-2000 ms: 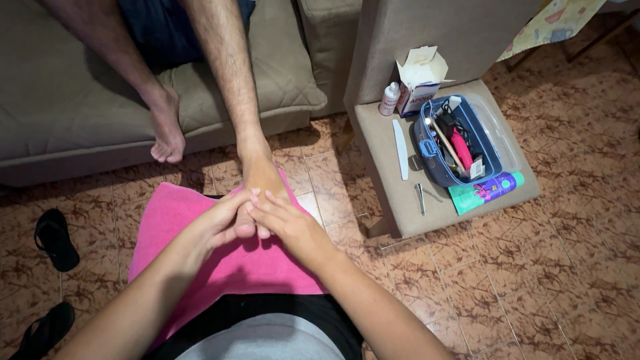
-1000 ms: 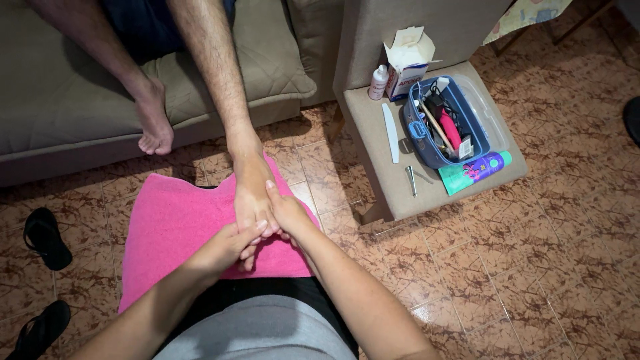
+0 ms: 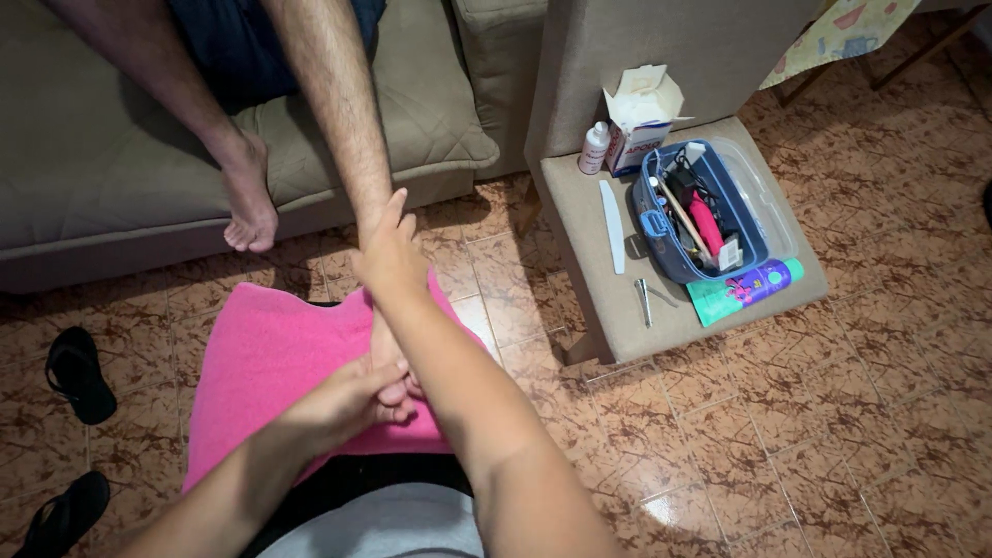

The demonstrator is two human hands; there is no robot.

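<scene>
Another person's foot [image 3: 382, 345] rests on a pink towel [image 3: 271, 364] across my lap. My left hand [image 3: 349, 395] is closed round the front of that foot, its thumb on top near the toes. Higher up, my right hand [image 3: 391, 252] wraps the ankle, fingers pointing up along the lower leg [image 3: 341, 101]. My right forearm covers part of the foot. The person's other foot [image 3: 250, 194] hangs at the edge of the sofa [image 3: 93, 178].
A chair seat [image 3: 573, 209] at the right bears a blue plastic box [image 3: 666, 248] of tools, a white file [image 3: 612, 226], a nail clipper [image 3: 644, 302], a green and purple tube [image 3: 744, 291], a bottle [image 3: 594, 147] and an open carton [image 3: 637, 143]. Black flip-flops [image 3: 80, 376] lie at left.
My right hand has moved from the front of the foot up to the ankle. My left hand remains at the toes.
</scene>
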